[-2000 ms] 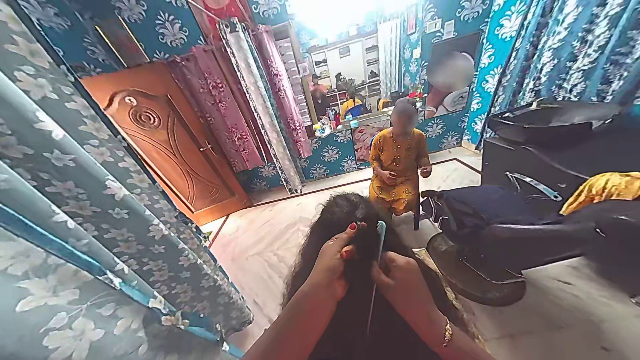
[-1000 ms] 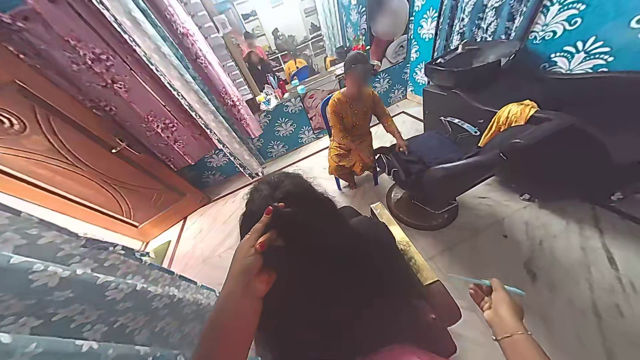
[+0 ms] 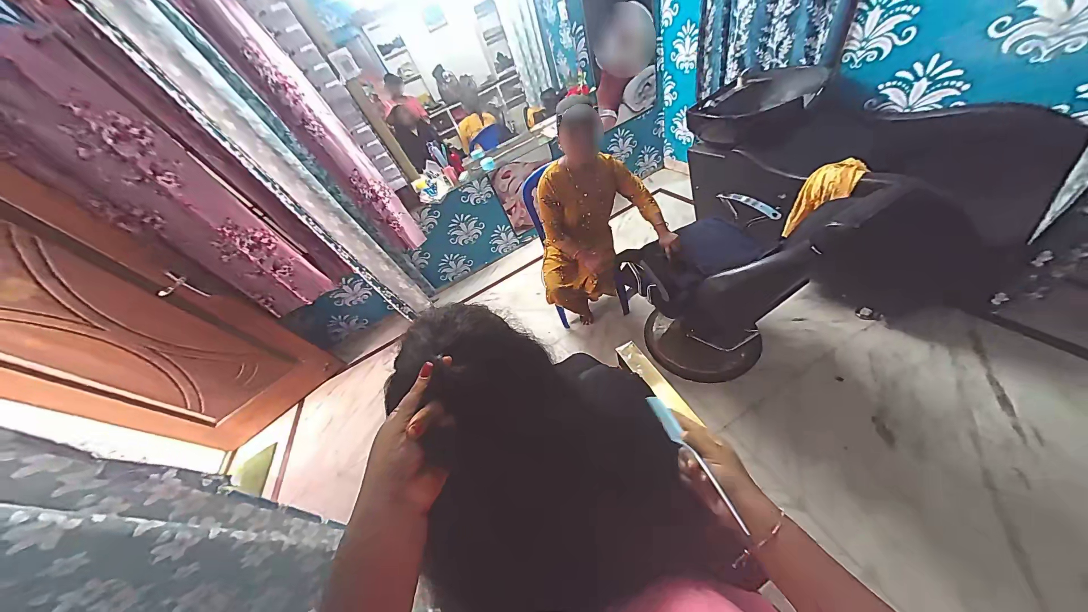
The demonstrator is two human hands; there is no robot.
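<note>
Long dark hair (image 3: 527, 459) of a person, seen from behind and above, fills the lower middle of the head view. My left hand (image 3: 416, 438) grips a section of it at the left side of the head, with the fingertips partly buried in the hair. At the right edge of the hair is my right hand (image 3: 710, 450), closed around a light-blue tail comb (image 3: 667, 418). The comb's teeth end points up and left, and its thin tail runs down toward my wrist.
Ahead, a person in mustard clothes (image 3: 586, 212) sits on a blue chair (image 3: 534, 200). A black salon chair (image 3: 722, 255) with a yellow cloth (image 3: 824, 191) stands right of them, near a black wash basin (image 3: 761, 93). A wooden door (image 3: 127, 314) is at left, patterned curtain fabric (image 3: 153, 544) lower left.
My right hand has come left with the comb, from out over the floor to the hair's right edge. My left hand stays at the hair.
</note>
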